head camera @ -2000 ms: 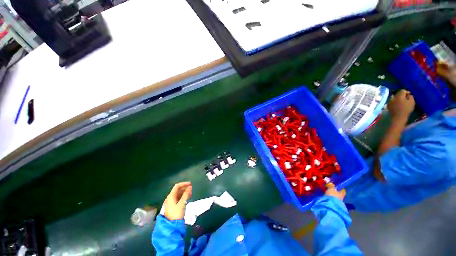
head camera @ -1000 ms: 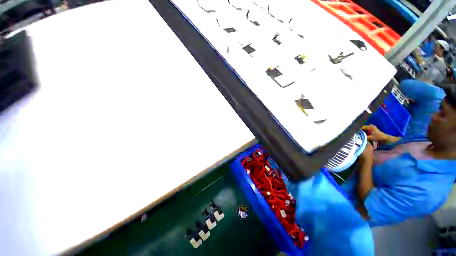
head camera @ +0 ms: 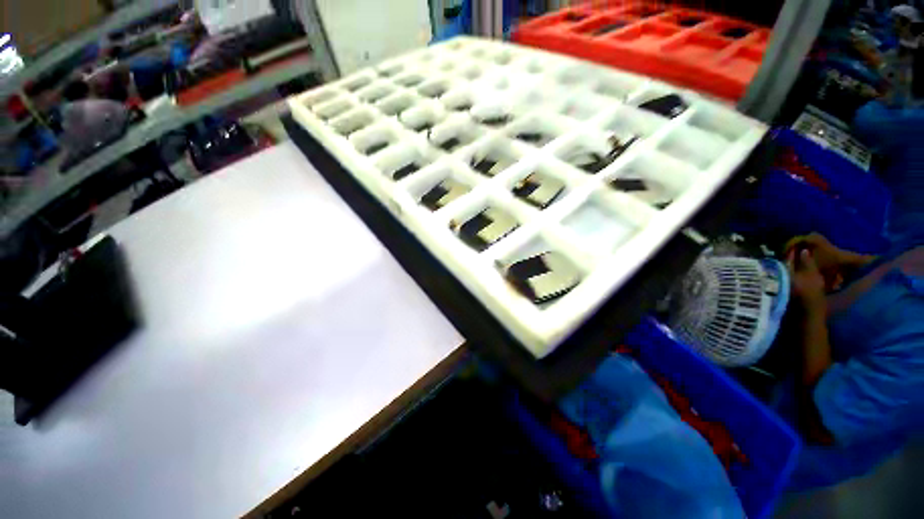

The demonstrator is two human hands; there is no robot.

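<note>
A white blister tray (head camera: 603,228) lies on a black base on the raised shelf. Dark flex-like pieces (head camera: 537,276) lie in many of its pockets; some pockets hold none. My right sleeve (head camera: 648,446) reaches across the blue bin (head camera: 780,446) of red parts (head camera: 714,434) and up under the tray's near corner. My right hand is hidden there. My left hand is out of the picture. Small pale parts (head camera: 548,501) show at the bottom edge, dark and blurred.
A white-topped shelf (head camera: 263,304) fills the left, with a black device (head camera: 76,324) on it. A red-orange tray (head camera: 648,46) stands behind the blister tray. At right are a small fan (head camera: 732,307), another blue bin (head camera: 861,208) and a person in blue (head camera: 881,355).
The view has tilted up and shows more of the hall and tray. My hands, seen earliest beside the wipes and at the bin's rim, have left sight. My right sleeve now reaches over the bin.
</note>
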